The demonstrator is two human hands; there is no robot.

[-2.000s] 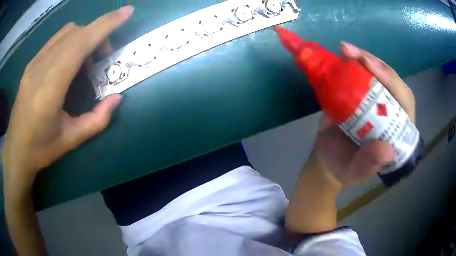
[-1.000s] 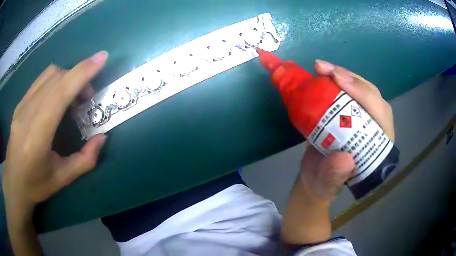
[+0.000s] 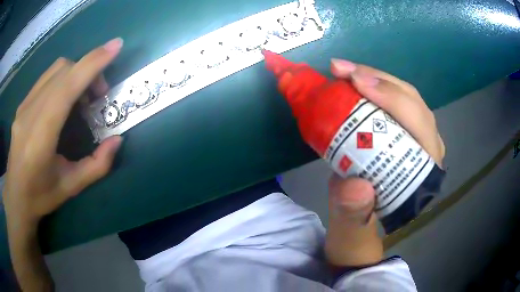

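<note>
A flat silver-white part strip (image 3: 196, 67) with a row of several round ring shapes lies slanted on the green worktop. My left hand (image 3: 54, 128) holds its left end between thumb and a bent finger; the index finger is raised clear. My right hand (image 3: 393, 114) is shut on the glue bottle (image 3: 353, 142), which has a red tapered nozzle, a white label with red diamonds and a black base. The bottle is tilted with its tip pointing up-left, at the strip's near edge, right of the middle. Whether the tip touches is unclear.
The green worktop (image 3: 199, 154) ends in a near edge in front of my body. A white curved rail (image 3: 40, 34) runs at the upper left. Grey floor with a yellow-brown line (image 3: 450, 214) shows at the lower right.
The glue bottle in my right hand has moved left along the strip, from near its right end. My left hand stays at the strip's left end. The view has shifted slightly.
</note>
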